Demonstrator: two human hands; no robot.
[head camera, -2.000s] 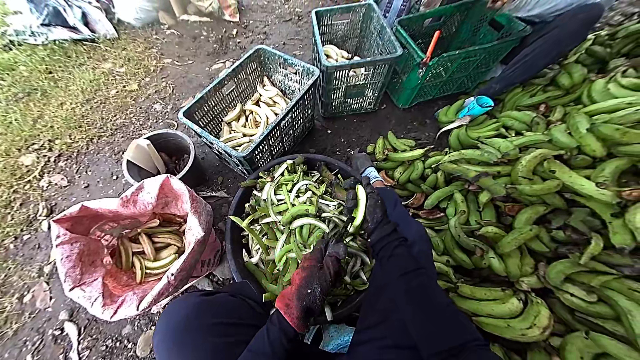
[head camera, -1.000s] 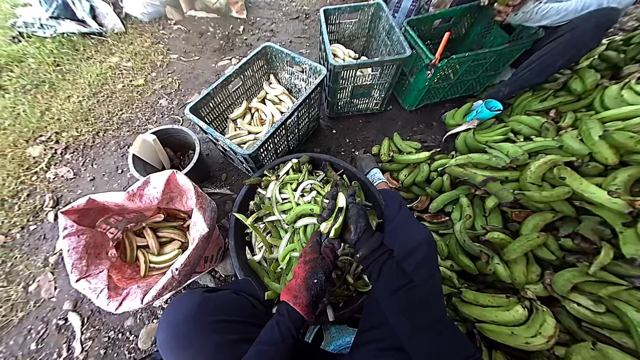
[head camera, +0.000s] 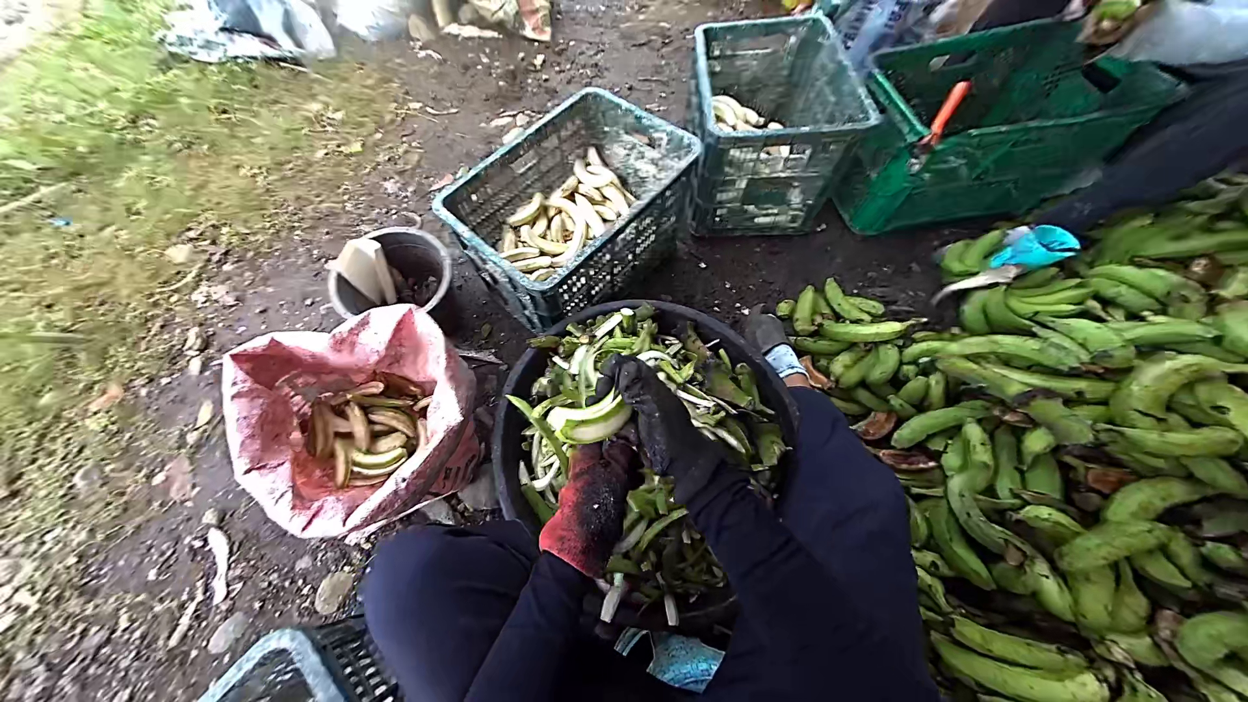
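Note:
My left hand (head camera: 591, 497), in a red and black glove, holds a partly peeled green banana (head camera: 592, 421) over a round black tub (head camera: 507, 468). My right hand (head camera: 651, 409), in a dark glove, is against the fruit from above and the right, its fingers curled; whether it holds a tool is hidden. Green and white peel strips (head camera: 712, 390) fill the tub under both hands. The tub sits between my legs.
A pink sack (head camera: 263, 429) and a crate (head camera: 585, 263) hold peeled bananas. Behind the sack is a bucket (head camera: 441, 292). Green bananas (head camera: 1033, 439) are heaped right. Farther crates (head camera: 790, 185) stand near another person's leg (head camera: 1160, 146); an orange-handled tool (head camera: 946, 112) rests on one.
Both hands have moved left over the tub with the banana. Its pale flesh shows now; two seconds ago a green banana was upright near my right hand, at the tub's right side.

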